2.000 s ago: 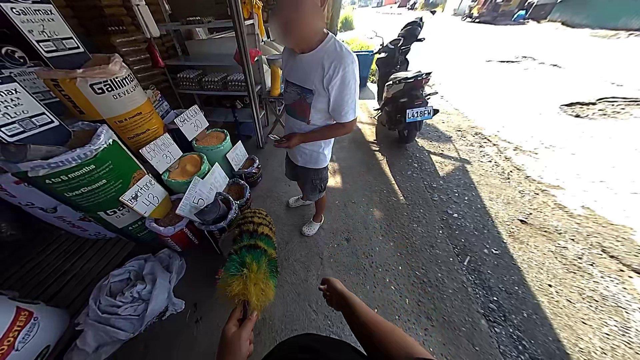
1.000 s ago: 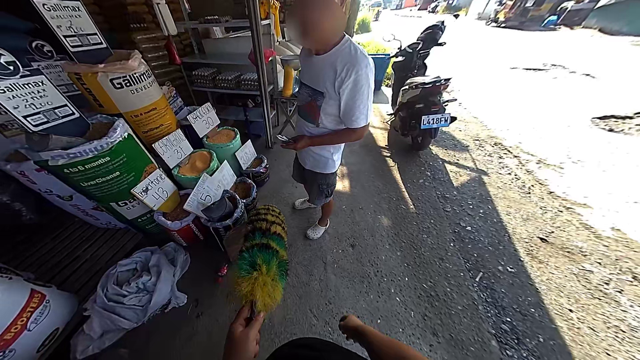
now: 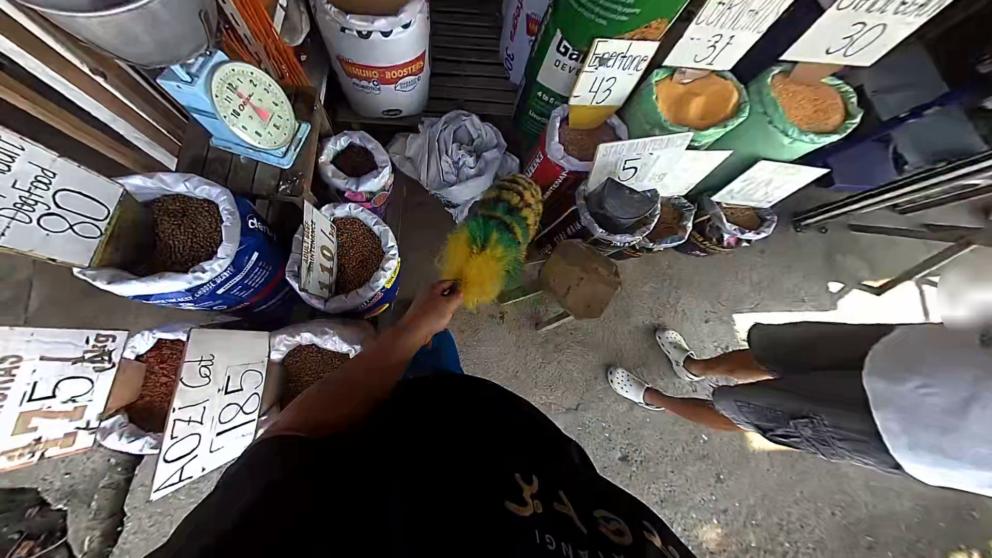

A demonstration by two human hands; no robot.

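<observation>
My left hand is closed on the near end of a fluffy duster, yellow at that end, then green and black-banded. The duster points away over the floor, between a crumpled grey sack and a red feed sack. To the left of my hand stands an open sack of brown pellets with a price card. A cut-open brown box or stool top lies right of the duster. My right hand is not in view.
Open feed sacks with price cards stand on both sides, among them a blue dog food sack. A dial scale rests on a wooden stand. A person in white clogs stands at the right, near a metal rack.
The view has swung far to the left and down, onto more feed sacks and the scale. My right hand, seen earlier, has left the view. The duster stays in my left hand.
</observation>
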